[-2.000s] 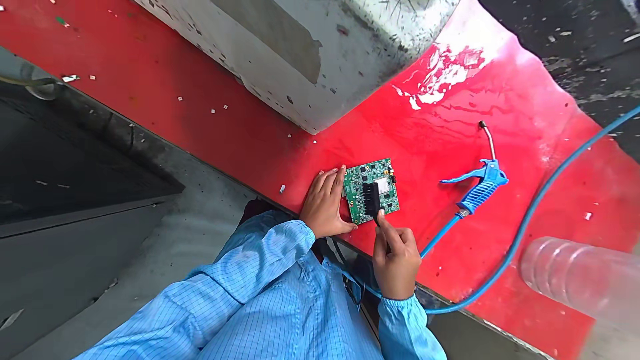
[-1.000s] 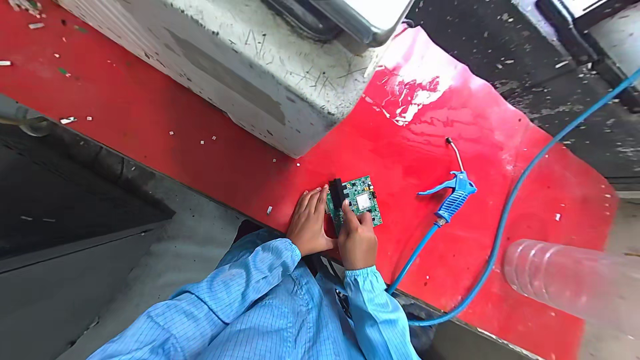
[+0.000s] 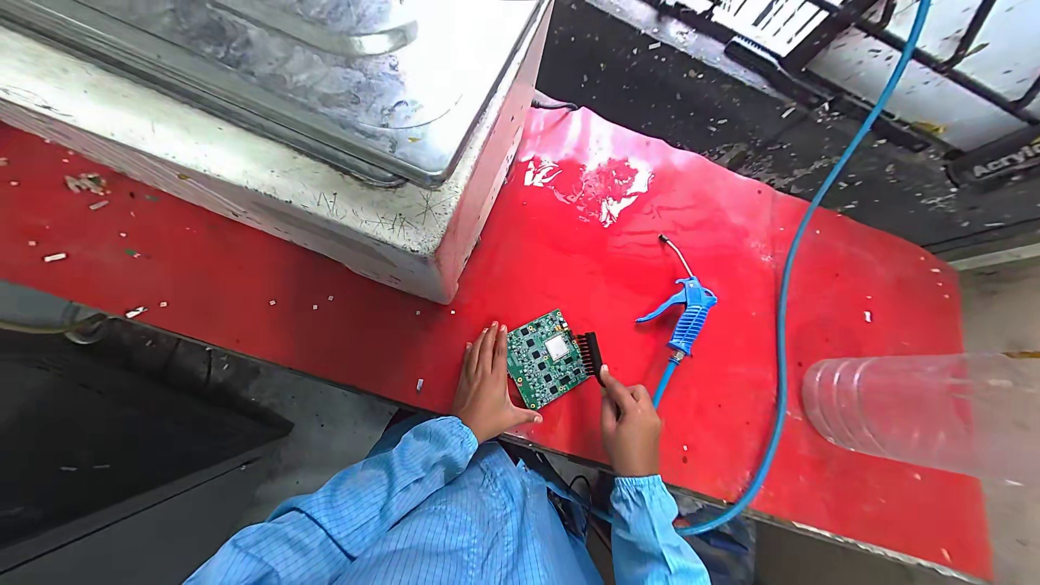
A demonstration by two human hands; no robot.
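Observation:
A green printed circuit board (image 3: 536, 366) with a pale square chip lies flat on the red work surface, near its front edge. My left hand (image 3: 486, 388) rests at the board's left side, fingers along the edge and thumb by the lower corner; whether it presses down I cannot tell. In my right hand (image 3: 630, 424) is a black brush (image 3: 595, 354), held by its end, its bristles pointing left against the board's right edge. To the right of that hand lies a blue air blow gun (image 3: 691, 318) with a thin metal nozzle, joined to a blue hose.
A large white scuffed box-like unit (image 3: 406, 227) with a metal top stands at the upper left. The blue hose (image 3: 784, 325) curves across the right side and over the front edge. A clear plastic bottle (image 3: 886, 406) lies at the right. Small scraps dot the red surface (image 3: 244, 268).
The brush has moved from the board's left part, one second ago, to its right edge, and my right hand has moved right with it. The view has shifted.

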